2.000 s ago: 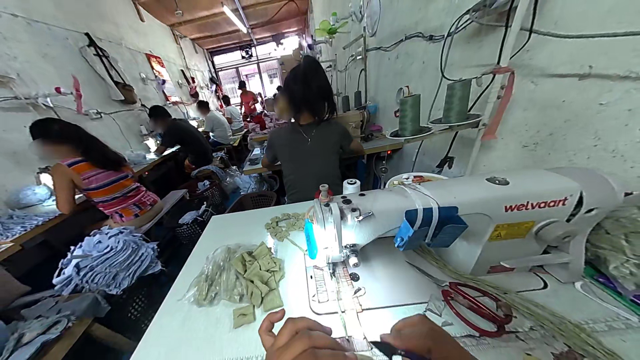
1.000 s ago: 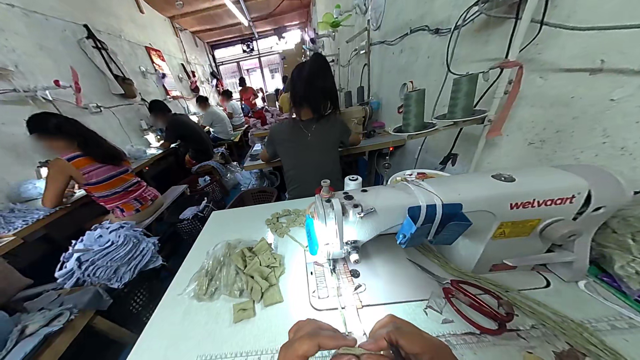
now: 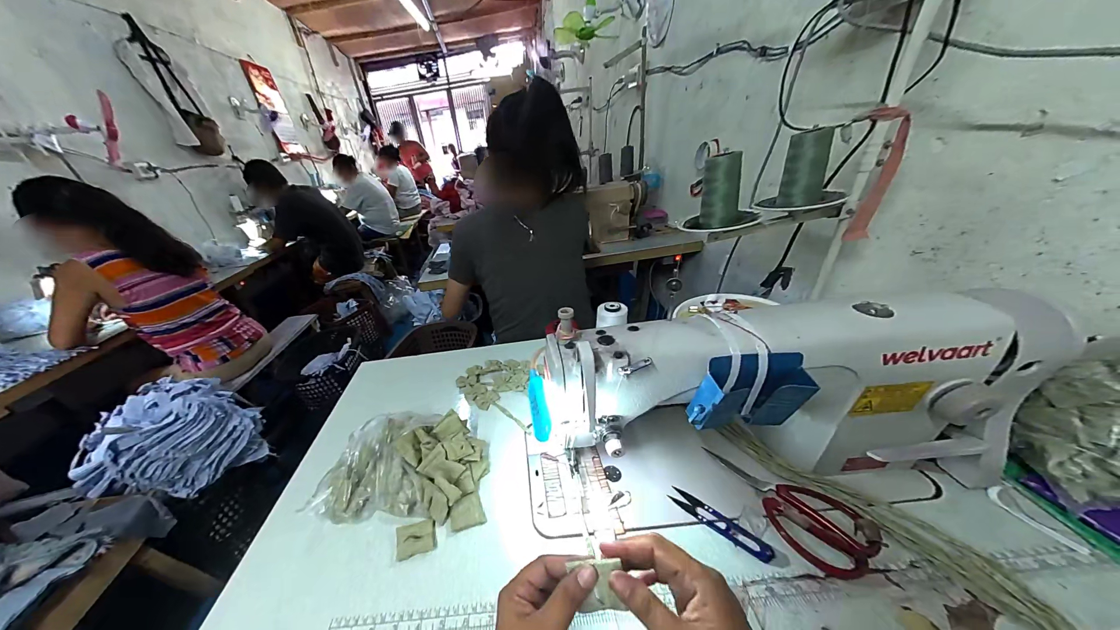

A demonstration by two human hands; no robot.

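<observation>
My left hand (image 3: pixel 544 595) and my right hand (image 3: pixel 678 588) meet at the front edge, both pinching one small olive fabric piece (image 3: pixel 604 588) between thumbs and fingers. Just beyond them is the lit needle area of a white Welvaart sewing machine (image 3: pixel 814 385). Blue-handled thread snips (image 3: pixel 722 525) lie right of the needle plate. Red-handled scissors (image 3: pixel 821 531) rest farther right, beside a bundle of long olive strips (image 3: pixel 927 542). A pile of small olive fabric pieces (image 3: pixel 446 464) lies left of the machine, next to a clear plastic bag (image 3: pixel 363 477); one piece (image 3: pixel 416 540) lies apart.
Green thread cones (image 3: pixel 722 190) stand behind the machine. A person in a grey top (image 3: pixel 529 262) sits ahead; others sit along the left wall. A heap of light blue fabric (image 3: pixel 171 437) is at the left. A printed ruler scale (image 3: pixel 420 617) runs along the table's near edge.
My hands have come together on the small fabric piece. The thread snips now lie beside the red scissors; two seconds ago a dark tool was at my right hand.
</observation>
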